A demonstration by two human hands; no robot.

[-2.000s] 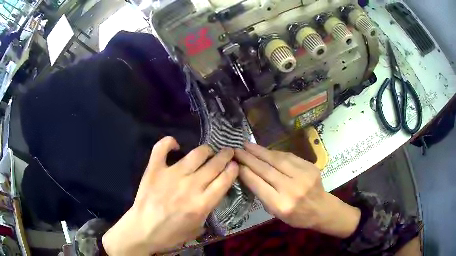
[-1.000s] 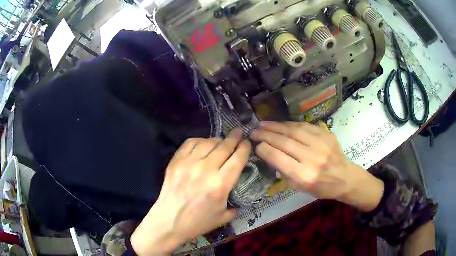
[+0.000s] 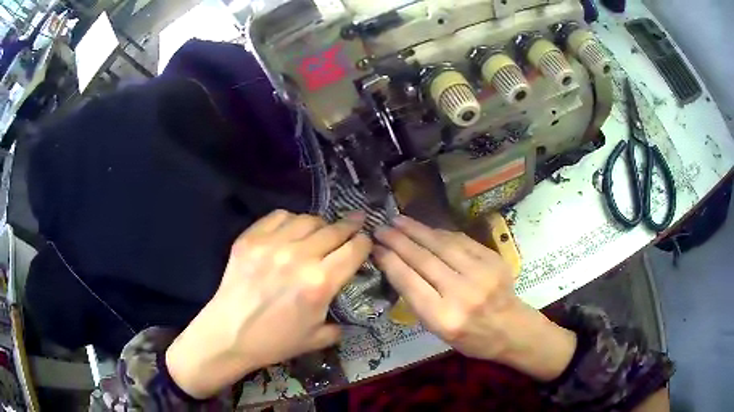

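Note:
The grey striped piece (image 3: pixel 351 195) lies under the presser foot area (image 3: pixel 348 161) of the overlock machine (image 3: pixel 499 121), and more of it bunches below my fingers. My left hand (image 3: pixel 278 282) presses on the striped piece with its fingertips. My right hand (image 3: pixel 455 286) presses on it from the right, fingertips close to the left ones just in front of the foot. The dark navy garment body (image 3: pixel 153 193) is heaped left of the machine, its pale stitched edge running beside the striped piece. The needle tip is hidden.
Black-handled scissors (image 3: pixel 640 173) lie open-looped on the white table (image 3: pixel 563 257), right of the machine. A yellow part (image 3: pixel 505 241) shows below the machine's label. Dark lint is scattered on the table. White boards stand at the far left.
The striped piece has fed further under the foot, with less of it below my hands than two seconds ago. My left hand now lies flatter, its index finger no longer raised.

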